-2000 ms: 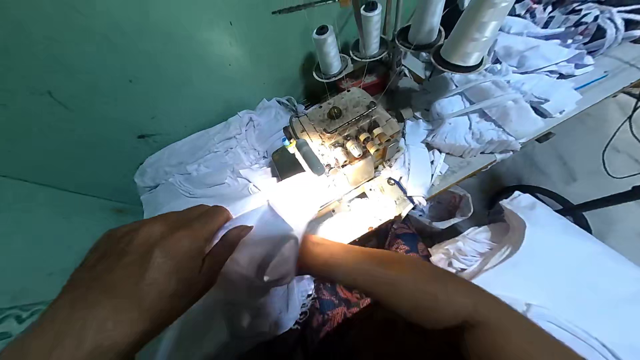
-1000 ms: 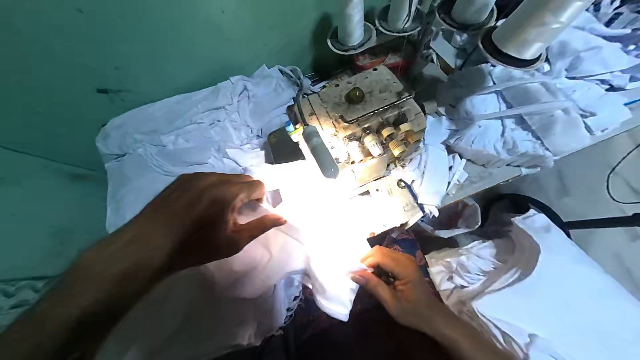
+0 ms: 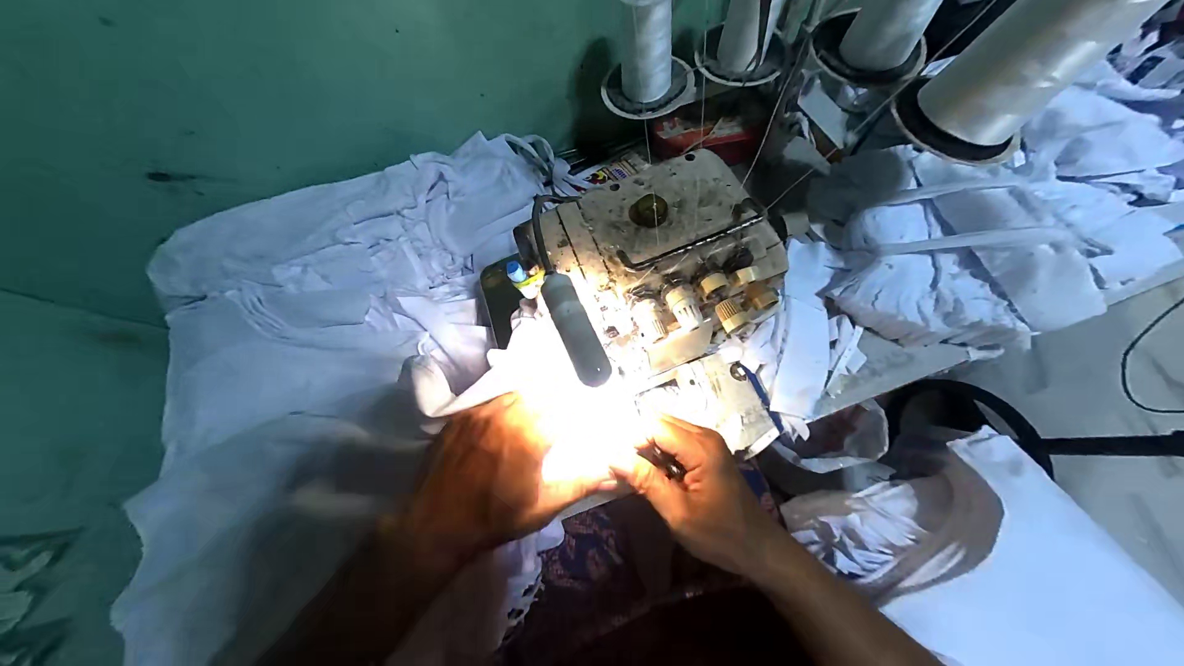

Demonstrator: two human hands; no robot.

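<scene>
An overlock sewing machine (image 3: 684, 250) with several tension knobs stands at the centre, and a dark lamp (image 3: 575, 328) on it lights the sewing area to a white glare. My left hand (image 3: 490, 462) lies on white fabric (image 3: 462, 393) just left of and below the lamp; the glare hides part of its fingers. My right hand (image 3: 694, 481) is close by on the right, thumb and fingers pinched on the fabric's edge, with a small dark thing, not clear, showing between the fingers. The needle and presser foot are lost in the glare.
White cloth (image 3: 305, 277) is heaped left of the machine. Thread cones (image 3: 646, 55) stand behind it, near a red box (image 3: 721, 125). Stacked white pieces (image 3: 962, 240) lie on the table at the right. Below are a plastic bag (image 3: 846, 439) and more white fabric (image 3: 1036, 555).
My right hand has moved up from the hanging part of the fabric to the front of the machine. My left hand has moved right, closer to the bright sewing area. The view has shifted nearer the machine.
</scene>
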